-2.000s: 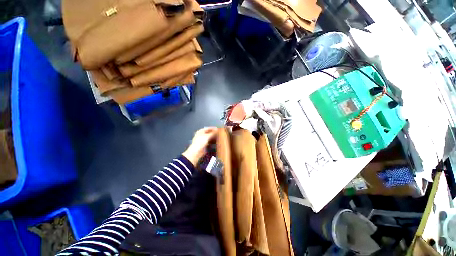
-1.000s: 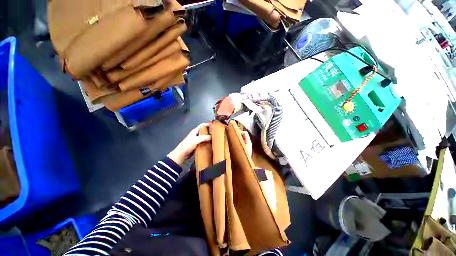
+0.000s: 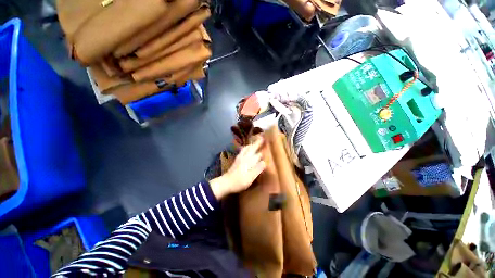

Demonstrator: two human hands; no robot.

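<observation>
A brown bag body [image 3: 260,233] lies upright along my lap, its long panels running from the bench corner to the bottom edge. A short black tab [image 3: 275,202] sits on its brown surface. Dark brown folded ends [image 3: 245,132] and a white piece show at its far end. My left hand [image 3: 247,167], slightly blurred, lies on the upper left part of the bag; whether its fingers pinch the leather is unclear. My right hand does not show. My dark apron [image 3: 184,255] lies under and left of the bag.
A white bench [image 3: 331,163] with a green machine [image 3: 374,103] and a striped rag [image 3: 304,122] is at right. Stacked brown bags [image 3: 146,49] stand on a stool. Blue bins [image 3: 51,130] are left; a round bucket [image 3: 380,233] is lower right.
My left hand has moved from the bag's far left edge right and down onto its panel. The spread panels are closer together. The fingers seen behind the right panel no longer show.
</observation>
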